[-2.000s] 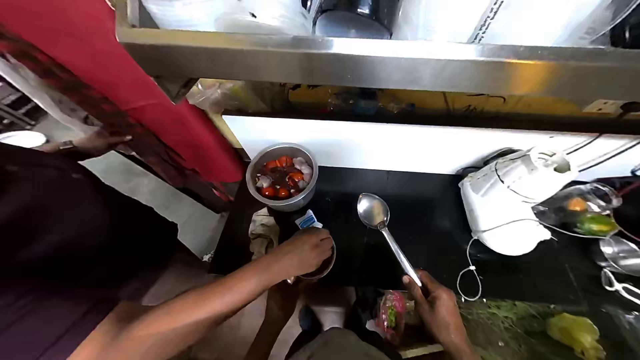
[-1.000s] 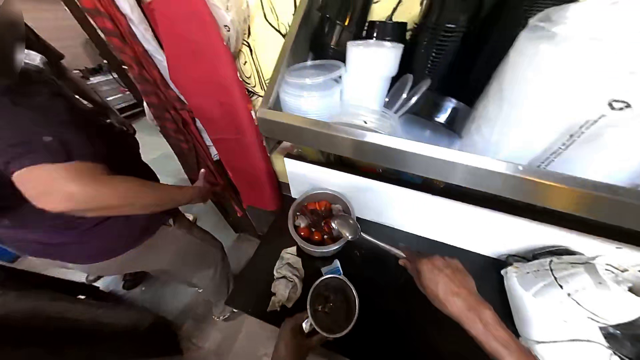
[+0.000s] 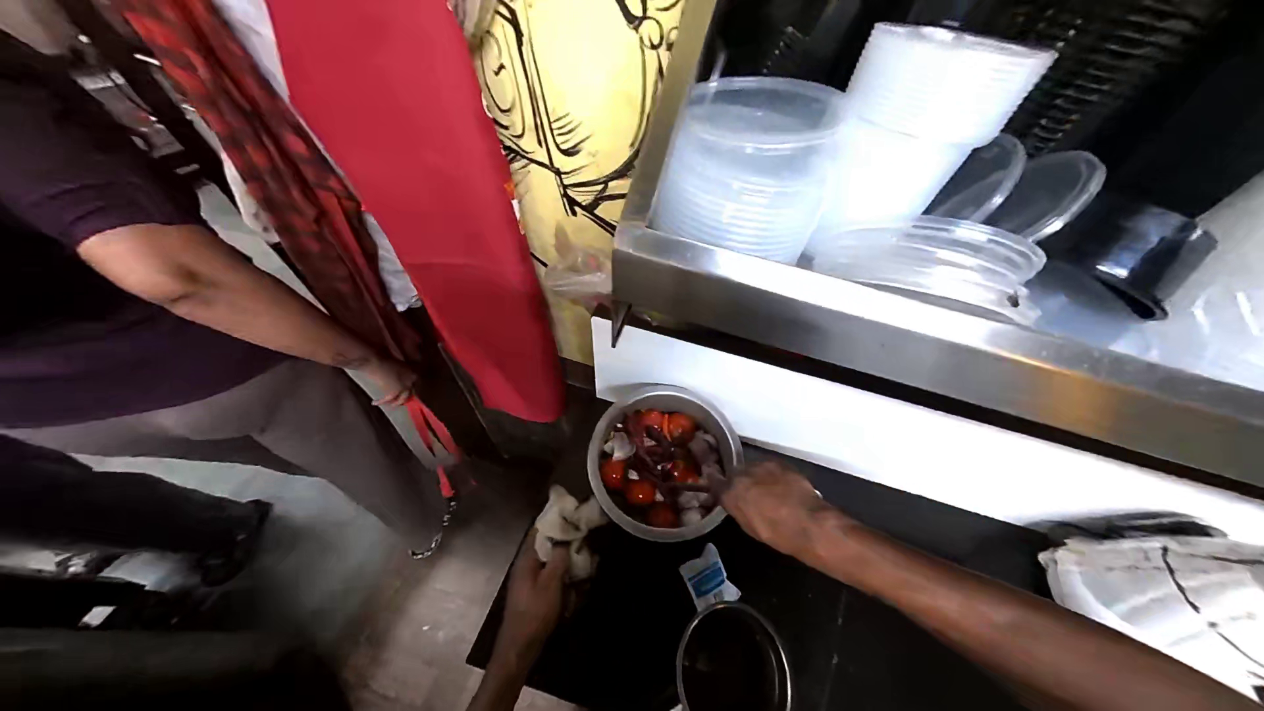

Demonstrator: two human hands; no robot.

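Observation:
A round metal pot [image 3: 732,449] of tomatoes, onion pieces and dark red dried chillies stands on the black counter. My right hand [image 3: 775,506] is closed at the pot's right rim; whether it grips the rim or a utensil is hard to tell. Left of the pot, my left hand [image 3: 538,592] holds a crumpled beige cloth [image 3: 565,523]. Between the pot and a metal cup [image 3: 782,647] with dark contents lies a small white and blue packet [image 3: 708,576]. The spoon is not plainly visible.
A steel shelf [image 3: 889,331] with stacked plastic containers [image 3: 746,168] and lids overhangs the counter's back. A person [image 3: 197,286] stands at the left, holding a red strap [image 3: 432,434]. A white plastic-covered thing [image 3: 1165,592] is at the right.
My left hand has left the metal cup and taken hold of the cloth. My right hand, which held the metal spoon over the pot, is now at the pot's right rim.

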